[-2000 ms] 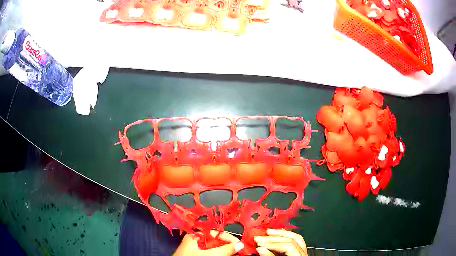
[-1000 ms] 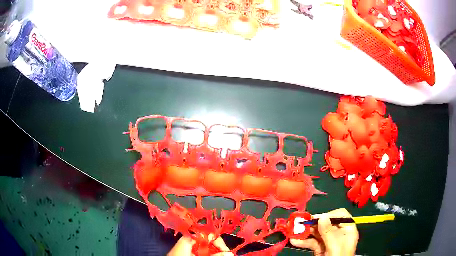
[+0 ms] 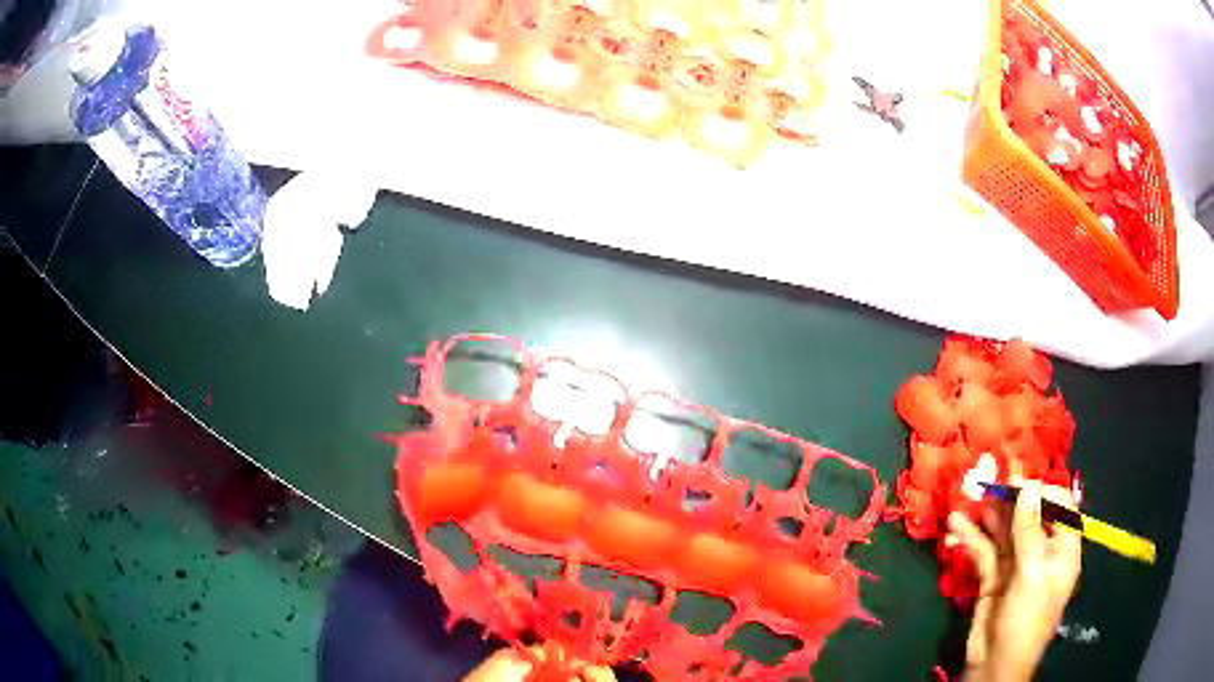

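Observation:
The red moulded sheet [image 3: 626,533] lies on the dark green bench, with one row of rounded pads and rows of open holes above and below it. My left hand [image 3: 513,666], cut off by the bottom edge, pinches its gathered lower edge. My right hand [image 3: 1025,566] is at the pile of red pieces [image 3: 985,400] and holds a slim yellow pen-like tool [image 3: 1116,537] with a dark blue tip pointing left. A white patch shows by the tip; whether my fingers still hold a piece there I cannot tell.
An orange perforated basket [image 3: 1065,220] of red pieces stands at the far right on the white covering. Cutters [image 3: 879,103] and a second stack of sheets [image 3: 612,80] lie there too. At the left are a water bottle [image 3: 180,153] and white tissue [image 3: 304,247].
My right hand came off the sheet's lower edge with the tool and a red piece, then moved right and up to the pile. The view has shifted and tilted.

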